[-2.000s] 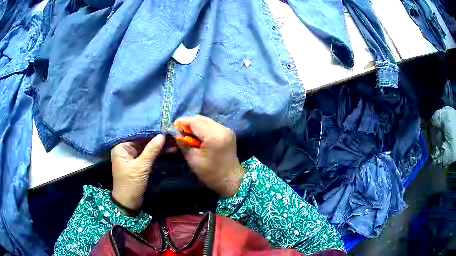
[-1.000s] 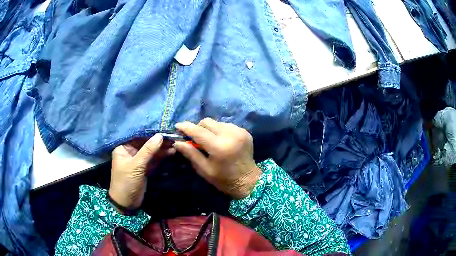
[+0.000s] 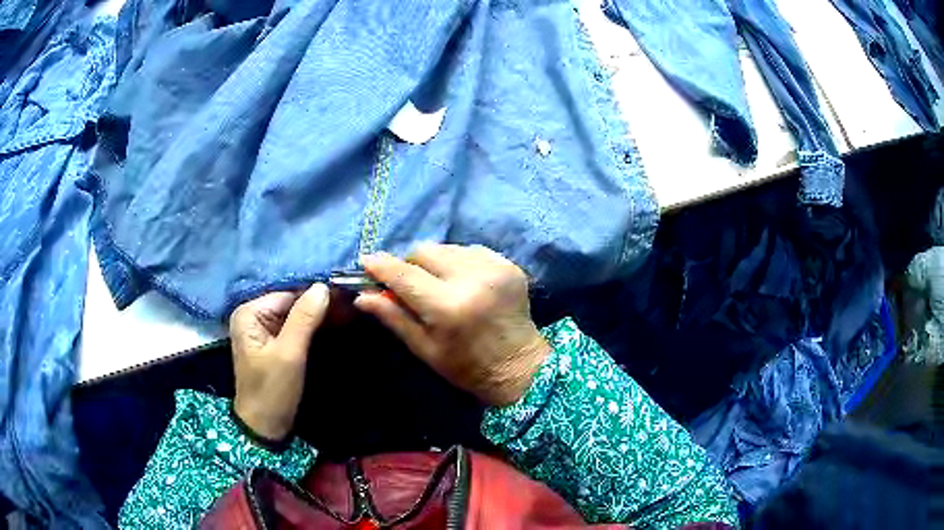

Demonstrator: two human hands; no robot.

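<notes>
A mid-blue denim shirt [image 3: 311, 155] lies over the table and hangs towards me, inside out, with a yellow-stitched side seam [image 3: 376, 202] and a white care label [image 3: 417, 123]. My left hand [image 3: 274, 347] pinches its hem [image 3: 271, 282] between thumb and fingers. My right hand [image 3: 455, 316] is closed around thread snips, whose pale metal blades [image 3: 352, 280] lie along the hem beside my left thumb. Only a bit of the orange handle shows; the rest is hidden in my fist.
Another denim garment [image 3: 41, 269] hangs at the left. Denim sleeves [image 3: 696, 67] lie on the white table [image 3: 678, 155] at the upper right. Heaped denim [image 3: 771, 409] sits at the lower right by a blue bin edge [image 3: 872, 362]. Dark cloth shows in the bottom right corner.
My right hand has turned, covering most of the orange handle, and the blades now lie along the hem. The view has shifted slightly, and dark cloth has appeared at the lower right.
</notes>
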